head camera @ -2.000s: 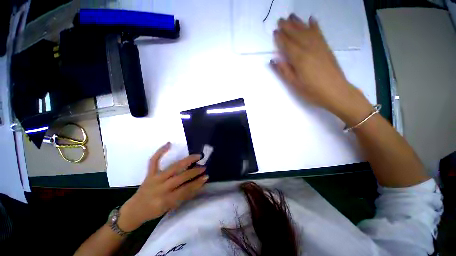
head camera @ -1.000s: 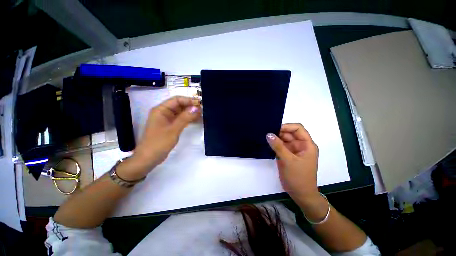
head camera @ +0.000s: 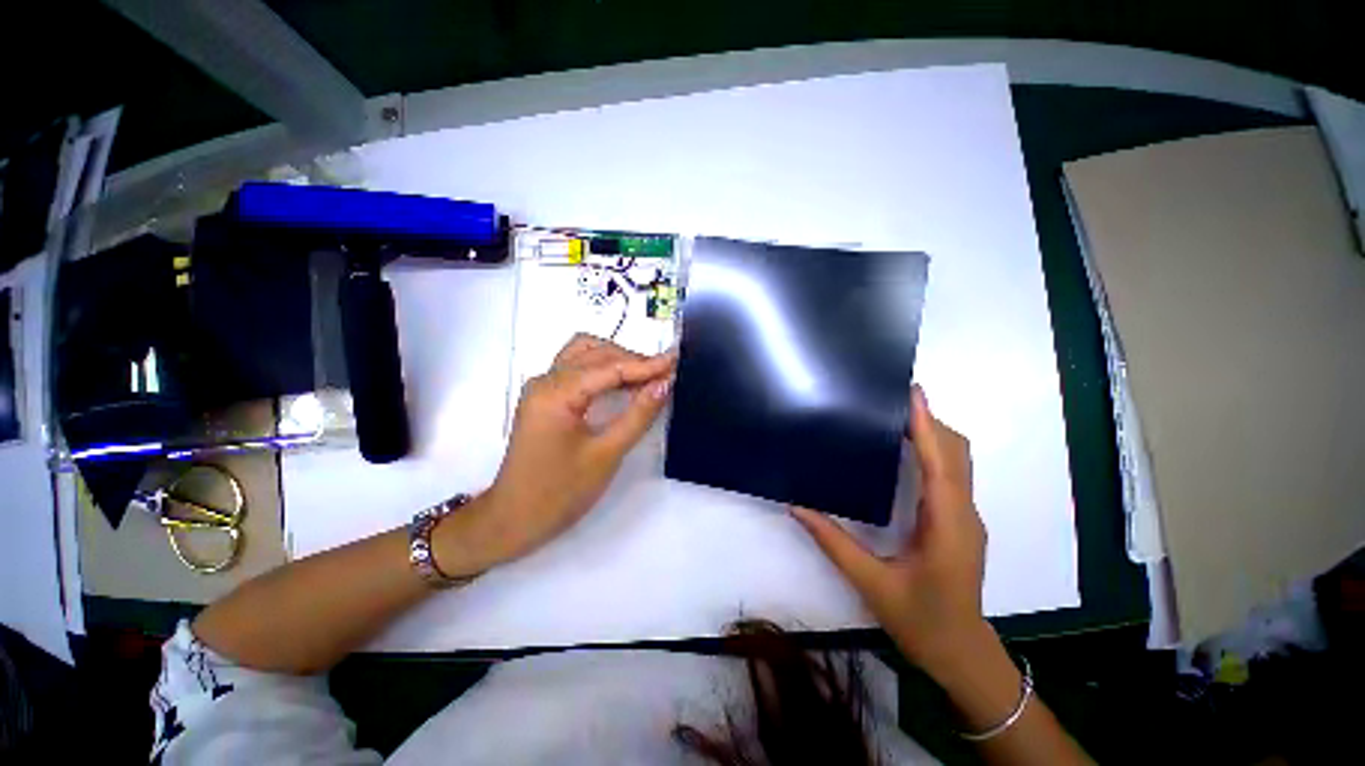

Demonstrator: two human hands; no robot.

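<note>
A black glossy LCD screen (head camera: 794, 382) is tilted over the white work sheet, with a bright reflection across it. My right hand (head camera: 921, 531) holds its lower right edge between thumb and fingers. My left hand (head camera: 584, 419) has its thumb and fingertips pinched at the screen's left edge; whether they grip the screen or the tray beneath cannot be told. The white tray (head camera: 547, 329) lies left of and partly under the screen, with a green circuit board (head camera: 644, 244), a yellow-silver battery (head camera: 559, 252) and thin wires showing.
A blue dust-removal roller (head camera: 370, 217) with a black handle lies at left, against a clear plastic screen holder (head camera: 225, 446) with black screens (head camera: 255, 329). Gold-handled scissors (head camera: 202, 516) lie below it. A cardboard sheet (head camera: 1228, 359) covers a stack at right. A metal edge runs behind.
The screen has shifted right and tilted, now showing a bright reflection. More of the tray and its parts is uncovered. Both hands have moved right, still at the screen's edges.
</note>
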